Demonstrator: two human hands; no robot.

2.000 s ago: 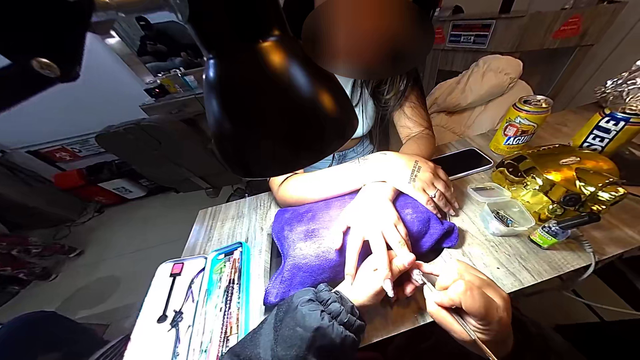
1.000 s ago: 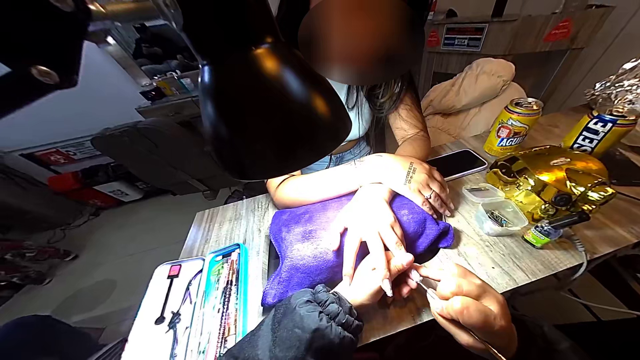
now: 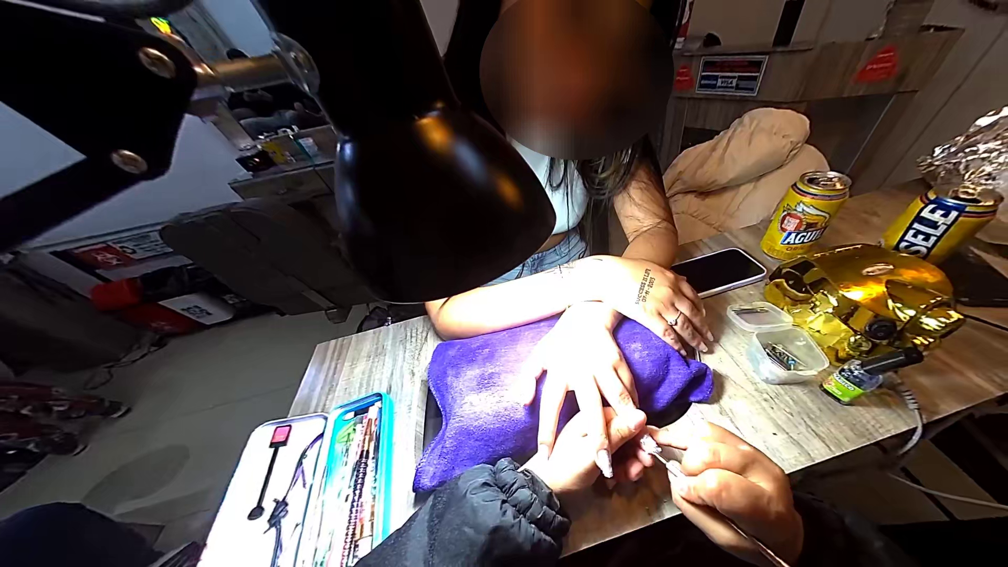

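Note:
A seated person's hand lies palm down on a purple towel-covered cushion, fingers towards me. My left hand, in a black puffy sleeve, holds that person's fingers from below near the cushion's front edge. In my right hand is a thin nail-art brush or similar slim tool, its tip at one of the person's fingernails. The bright light hides what is on that nail. Across the cushion's far side rests the person's other, tattooed hand, with a ring on it.
A black lamp head hangs low over the table. On the right are a smartphone, a small plastic container, a small bottle, a gold device and beverage cans. At left lie a blue brush case and white tray.

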